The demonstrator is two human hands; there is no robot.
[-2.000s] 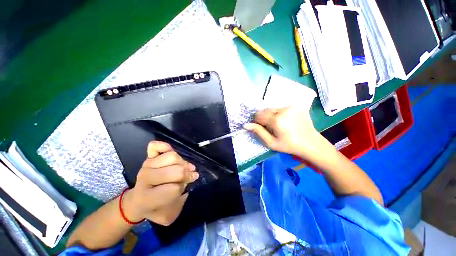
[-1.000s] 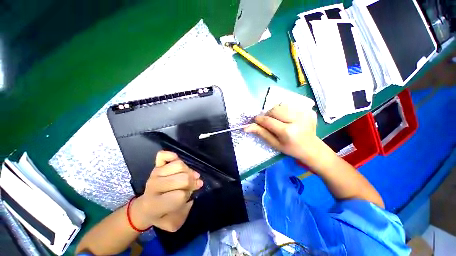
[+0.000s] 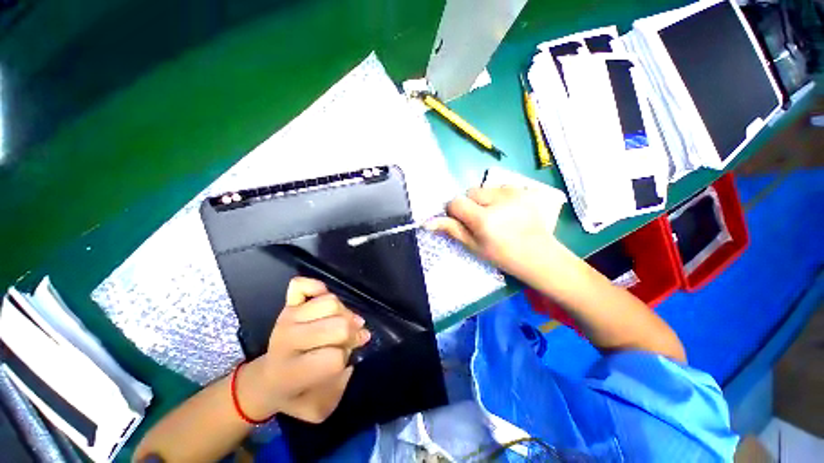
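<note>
A black panel assembly (image 3: 312,217) lies on a silvery-white packing sheet (image 3: 172,289), its ribbed end block (image 3: 303,184) with bright metal dots at the far end. My left hand (image 3: 316,348) is closed on a shiny black film (image 3: 361,303), which is raised in a diagonal fold across the panel. My right hand (image 3: 497,226) holds a thin cotton swab (image 3: 388,234) between thumb and fingers. The swab's white tip is over the panel, beyond the fold; whether it touches cannot be told. The near end of the panel reaches my clothing.
A yellow-and-black knife (image 3: 463,124) lies beside a metal post (image 3: 465,45). A white card (image 3: 533,188) is beyond my right hand. Stacked white sheets (image 3: 592,181) stand right, a second yellow tool (image 3: 538,127) beside them. Red bins (image 3: 673,262) are at the right edge, more sheets (image 3: 54,362) left.
The swab tip has moved slightly toward the end block and left across the panel. My left hand keeps its grip on the raised film. The whole view has shifted a little.
</note>
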